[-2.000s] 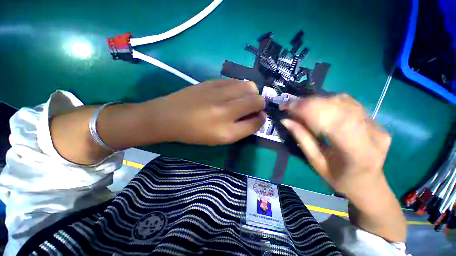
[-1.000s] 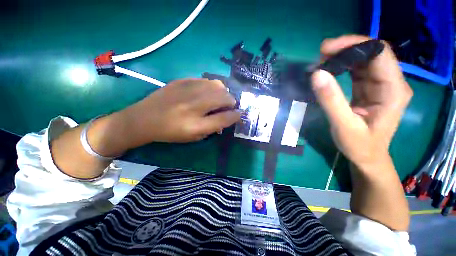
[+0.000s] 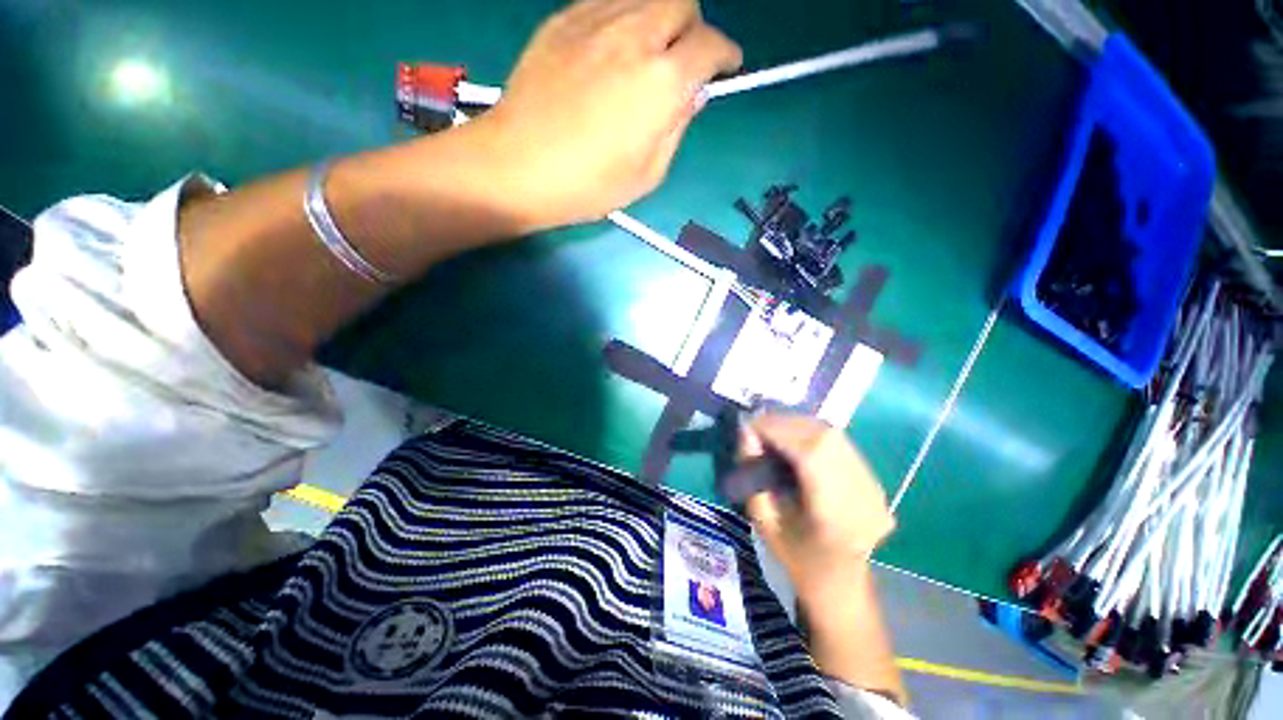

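Observation:
My left hand is raised at the top centre and grips a white cable leg, which sticks out to the right and ends in a dark, blurred tip. A red and black connector lies left of the hand. The other white leg runs down to the taped white paper. My right hand is near the bench's front edge, with a blurred black piece in its fingers. Black connector housings lie in a loose pile above the paper.
A blue parts bin with dark pieces inside stands at the right. A bundle of white cables with red and black ends lies at the lower right. Dark tape crosses the paper. A thin pale line crosses the green mat.
My left hand has moved up and right with a white leg in it. My right hand has moved down and left, toward the front edge, with the black piece. The view has turned toward the right.

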